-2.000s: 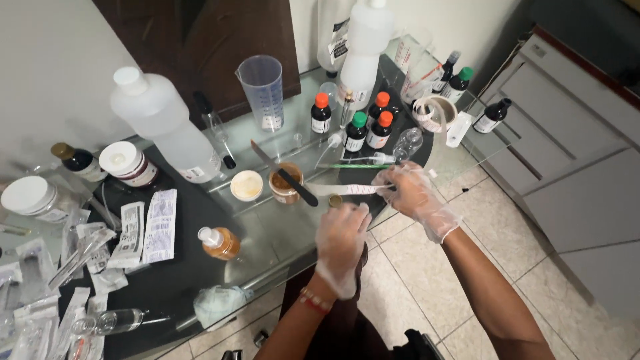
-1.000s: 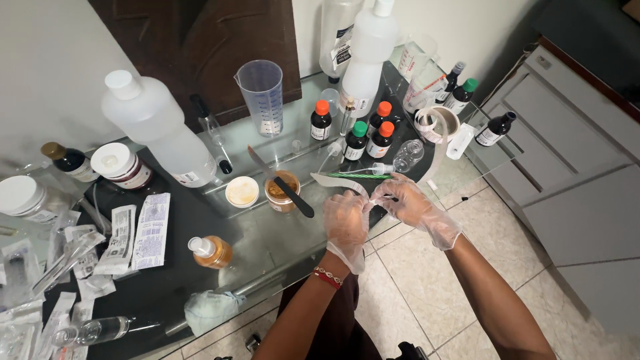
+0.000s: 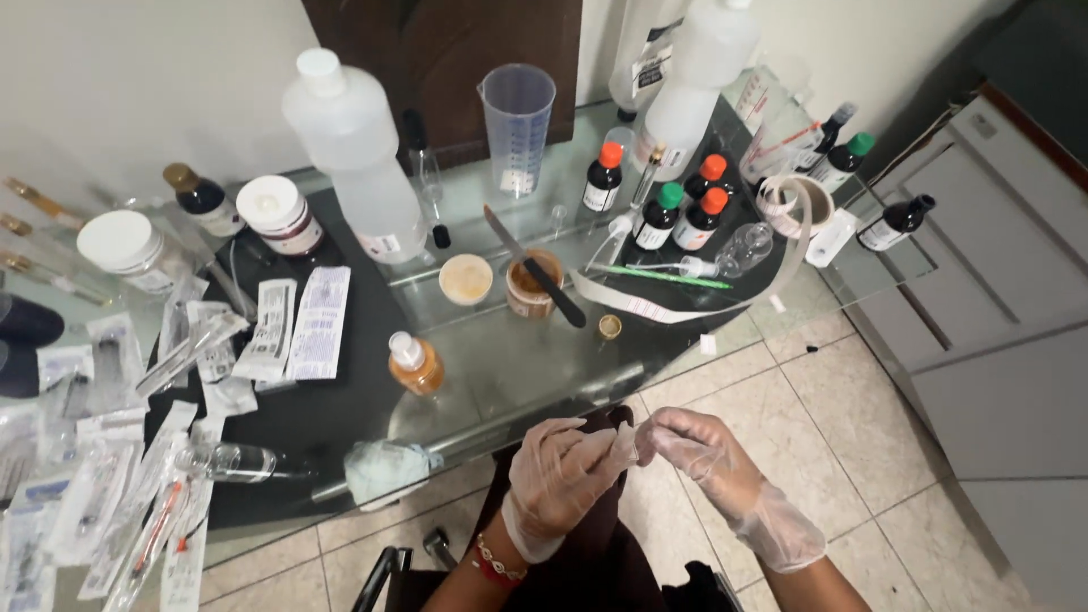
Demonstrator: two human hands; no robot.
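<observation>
My left hand [image 3: 565,472], in a clear glove, is held over my lap in front of the glass table. My right hand [image 3: 701,455], gloved too, meets it at the fingertips; whether something small sits between them I cannot tell. Beyond them on the table lies a curved strip of label backing [image 3: 650,308] running from a roll [image 3: 795,204], beside a green pen-like stick [image 3: 667,276]. A knife [image 3: 552,291] rests across an open jar of brown paste [image 3: 534,308], with a pale round lid [image 3: 466,279] to its left. A small gold cap [image 3: 609,326] lies nearby.
Small dark bottles with orange [image 3: 699,219] or green caps [image 3: 656,218] stand at the right. Behind are large white bottles [image 3: 365,161] and a measuring beaker [image 3: 517,127]. An amber pump bottle [image 3: 416,364] stands near the front edge; wrapped syringes [image 3: 319,327] crowd the left.
Both hands have drawn back from the label strip toward my lap. The strip now lies on the table; two seconds ago my right hand held its end.
</observation>
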